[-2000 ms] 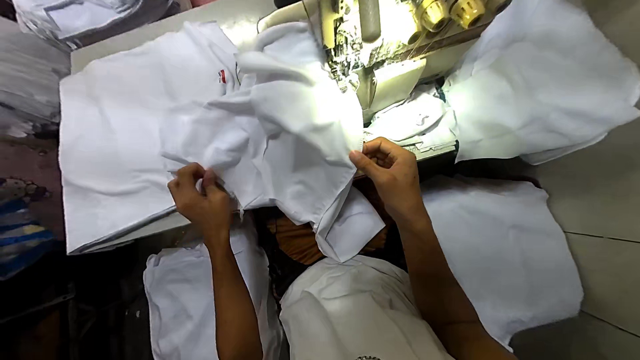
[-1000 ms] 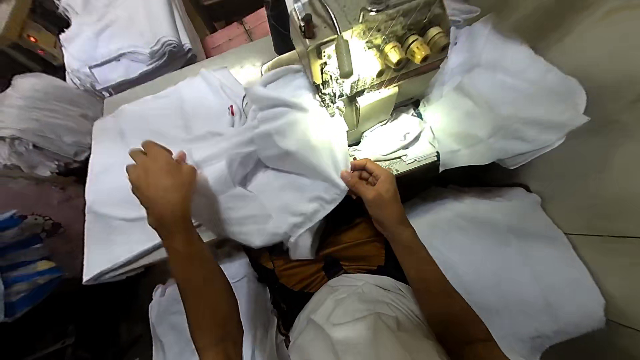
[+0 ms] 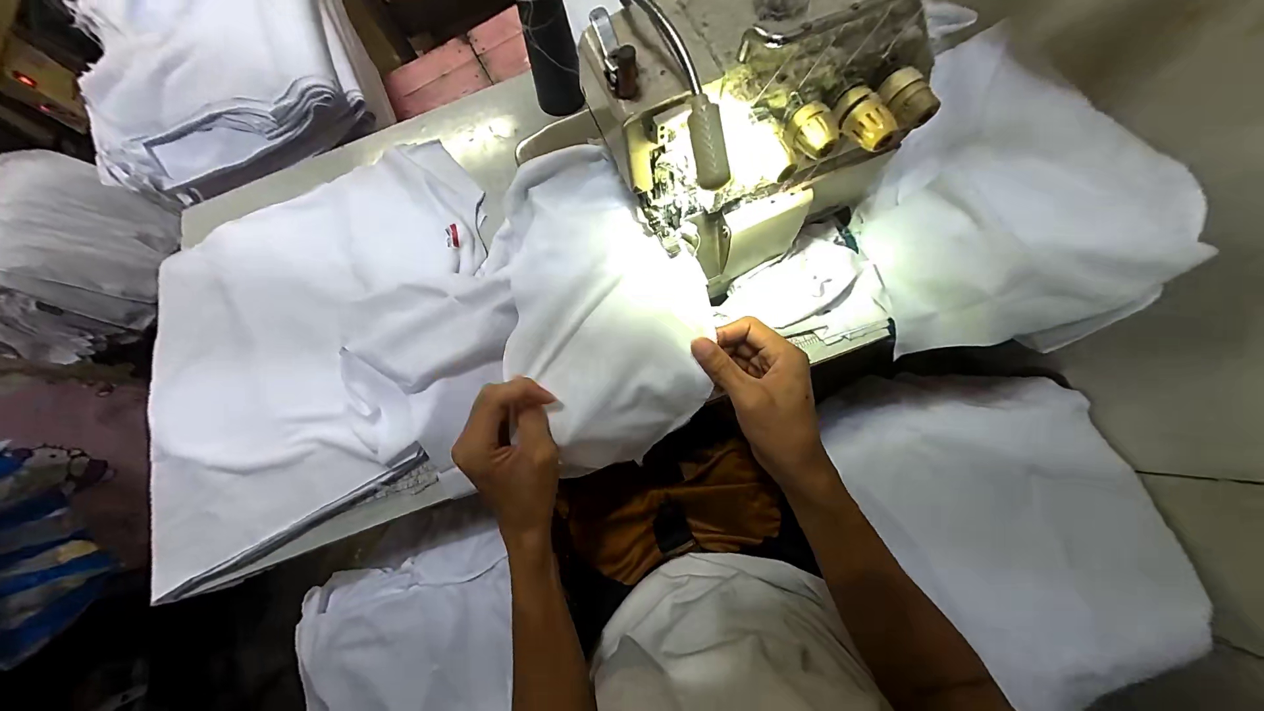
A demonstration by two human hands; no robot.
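White knit fabric [image 3: 612, 326] lies across the bed of an overlock sewing machine [image 3: 750, 128], its upper right edge by the lit presser foot area. My right hand [image 3: 760, 390] pinches the fabric's edge between thumb and fingers, just below the machine's foot. My left hand [image 3: 513, 444] is at the lower left of the same piece, thumb and forefinger close together at the cloth; whether it grips the cloth cannot be told. The fabric joins a larger white garment panel [image 3: 267, 375] with a small red tag [image 3: 452, 236], spread on the table to the left. The needle is hidden by glare.
Folded white fabric [image 3: 227, 79] is stacked at the back left, beside a white bundle [image 3: 79, 237]. White cloth [image 3: 1027, 207] hangs right of the machine; more [image 3: 1017, 533] lies below it. Small white scraps [image 3: 810, 281] sit by the machine bed. The table edge [image 3: 326, 538] runs below the panel.
My left hand has moved right from above the garment panel to the fabric's lower edge. My right hand stays at the edge near the machine. The fabric between the hands now lies flatter.
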